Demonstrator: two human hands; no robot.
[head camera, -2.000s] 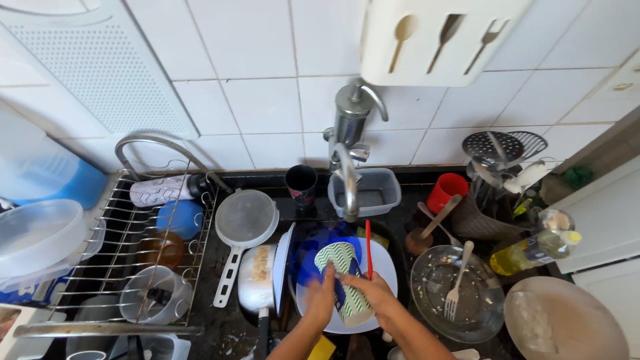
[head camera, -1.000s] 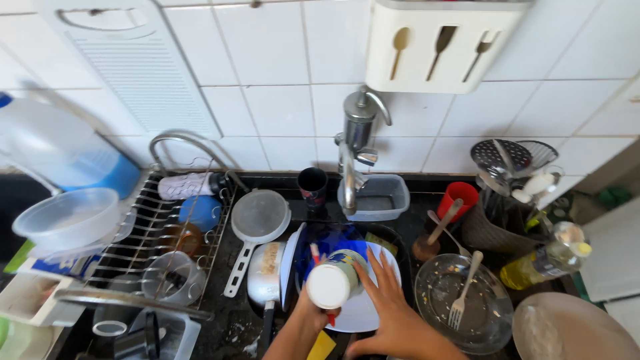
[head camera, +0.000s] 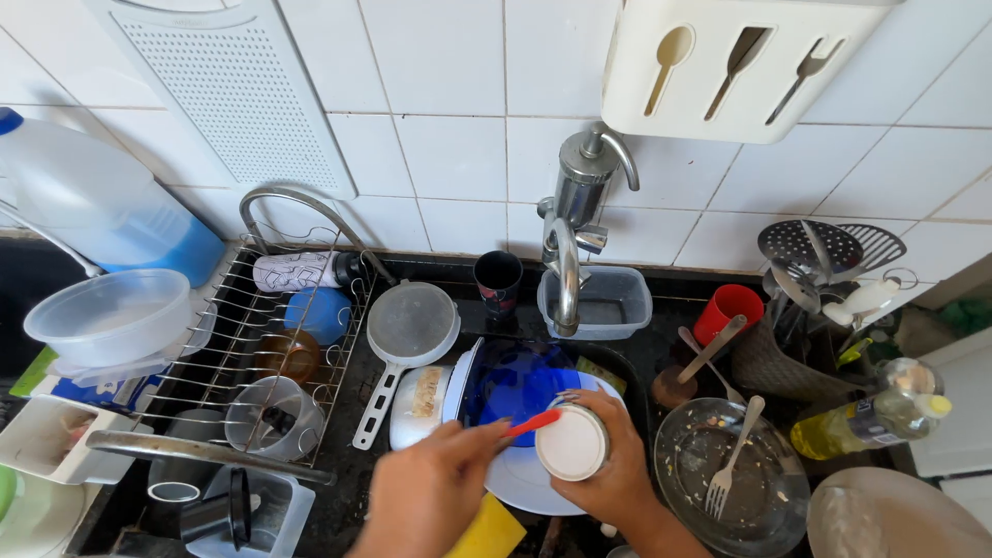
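Observation:
A small round tub (head camera: 572, 442) with a whitish flat end facing up is gripped by my right hand (head camera: 616, 457), whose fingers wrap its far and right sides. My left hand (head camera: 438, 480) holds a red-handled utensil (head camera: 535, 423), its red end touching or just over the tub's rim; the rest is hidden in the fist. Under both hands lie a white plate (head camera: 523, 484) and a translucent blue dish (head camera: 519, 384) in the sink. A yellow sponge or cloth (head camera: 488, 531) shows below my left hand.
A chrome faucet (head camera: 568, 302) rises behind, beside a clear plastic container (head camera: 620, 302). Left are a strainer (head camera: 413, 325), a pot (head camera: 411, 407) and a wire dish rack (head camera: 209, 333). Right are a glass plate (head camera: 690, 480) with a fork (head camera: 732, 465), an oil-like yellow bottle (head camera: 860, 422) and a red cup (head camera: 725, 310).
The tub has turned a little and sits farther right in my right hand. My left hand has moved off the tub's side, and the red utensil now points across at its rim.

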